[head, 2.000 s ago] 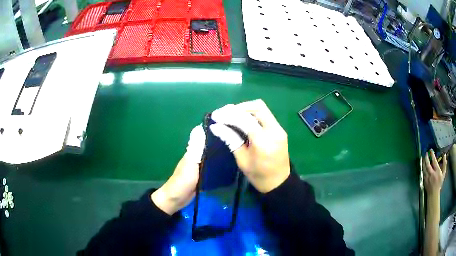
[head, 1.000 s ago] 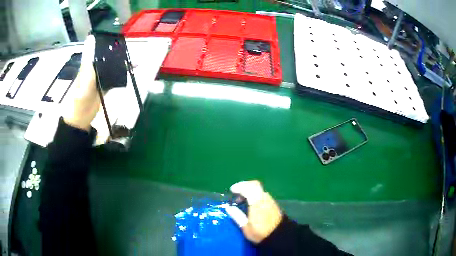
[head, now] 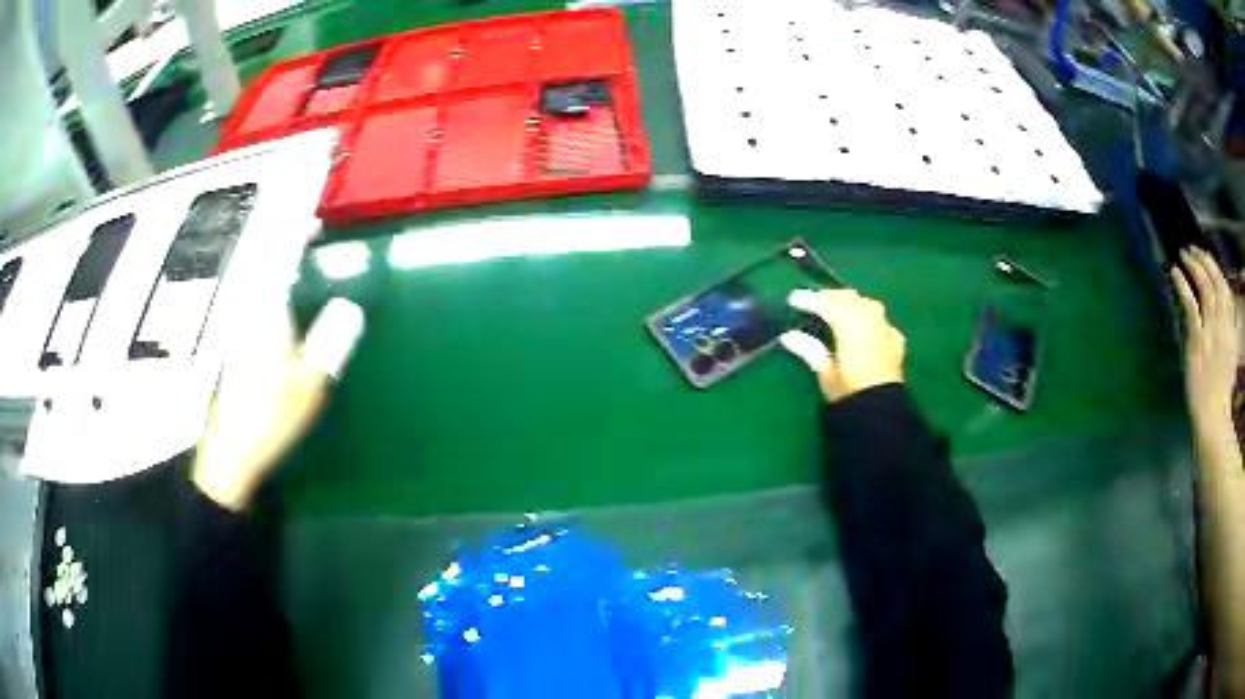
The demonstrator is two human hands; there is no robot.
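My right hand (head: pixel 863 344), with white finger cots, pinches the side edge of a phone housing (head: pixel 724 322) low over the green surface. Its camera rings face lower left and its inside looks dark blue. My left hand (head: pixel 266 410) is blurred and empty, fingers apart, beside the white fixture plate (head: pixel 290 219). Dark housings lie in the plate's slots, one of them in the slot nearest the plate's right edge (head: pixel 198 260). A second loose housing (head: pixel 1005 358) lies farther right. A crinkled blue film heap (head: pixel 546 621) lies at the near edge.
A red tray (head: pixel 410 141) with a few dark parts stands at the back. Right of it is a white-topped stack with black holes (head: pixel 874 116). Small white bits (head: pixel 64 580) lie at lower left. Another person's hand and forearm (head: pixel 1212 341) are at the right edge.
The housing from my left hand now appears to lie in the plate's right slot, and that hand is empty. My right hand left the blue film and holds a housing. Another loose housing shows at right.
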